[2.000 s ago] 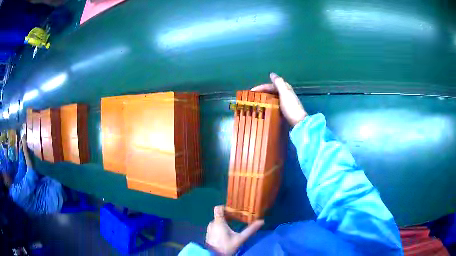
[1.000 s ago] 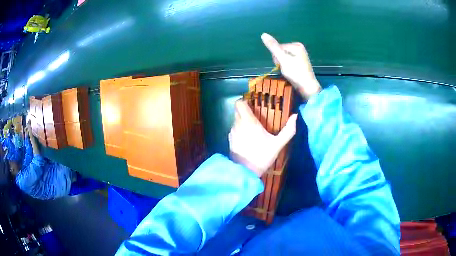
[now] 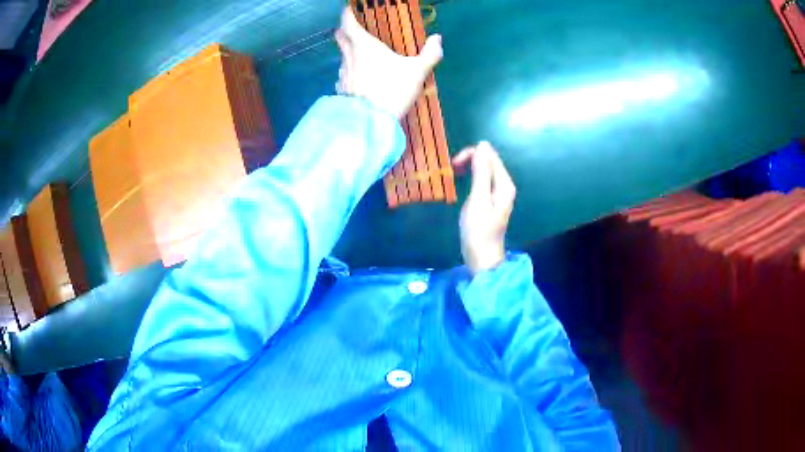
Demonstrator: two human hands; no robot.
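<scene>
An orange tray bundle (image 3: 430, 150) lies on the green bench with its ridged layered side up. Thin bands cross it, and a yellow rubber band (image 3: 429, 14) shows at its far end, near the top edge of the picture. My left hand (image 3: 386, 71) lies across the bundle's far part, thumb and fingers spread over its sides, gripping it. My right hand (image 3: 488, 199) is just right of the bundle's near end, fingers drawn together; whether it holds anything cannot be told.
Large orange tray bundles (image 3: 187, 146) stand left of my left arm, with smaller ones (image 3: 51, 238) farther left. A tall red tray stack (image 3: 724, 291) stands at the right, by the bench edge. Another person's blue sleeve (image 3: 48, 410) shows at the lower left.
The view has turned and shifted. My right hand has moved from the bundle's far end to beside its near end. My left hand is still on the bundle, which now appears higher in view.
</scene>
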